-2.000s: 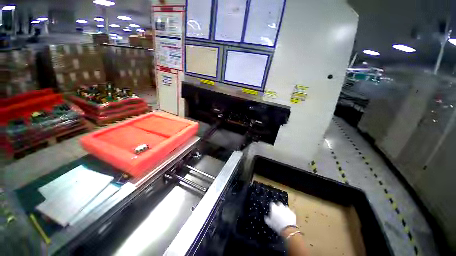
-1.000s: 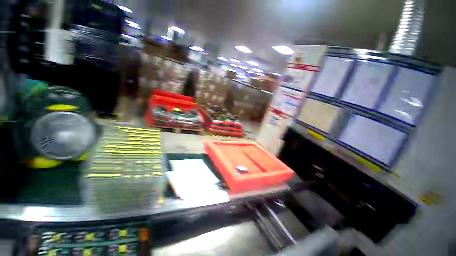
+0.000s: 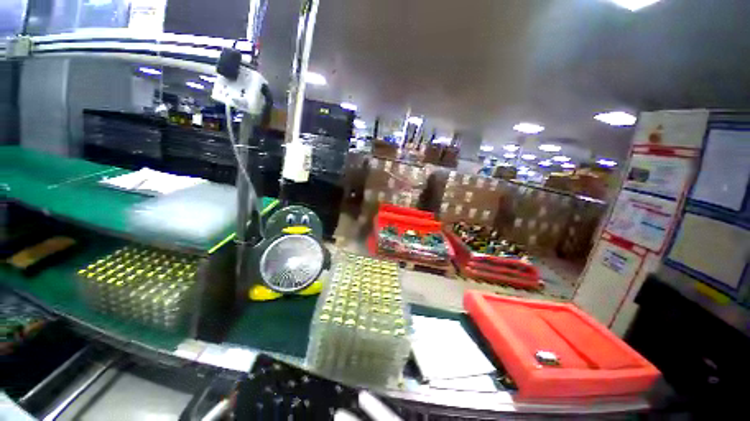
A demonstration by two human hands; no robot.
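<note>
A black plate with scattered pale dots [image 3: 288,393] is at the bottom centre, cut off by the picture's edge. White blurred glove fingers of my right hand [image 3: 377,406] lie at its right part. A small white fingertip of my left hand [image 3: 217,409] shows at its left edge. Both hands are mostly out of the picture, and the plate hides what is under it. Stacked clear blister trays with yellow-topped parts [image 3: 362,308] stand on the green-matted bench behind the plate.
A penguin-shaped fan [image 3: 290,255] stands left of the trays. More blister trays [image 3: 140,284] sit under the upper shelf [image 3: 62,177]. White papers [image 3: 451,349] and a red tray [image 3: 567,341] holding one small part lie right. Conveyor rods [image 3: 78,382] show lower left.
The view has swung left from the machine and black bin to the bench. The black plate, earlier in the bin under my right hand, is now up in front of me. My left hand has appeared.
</note>
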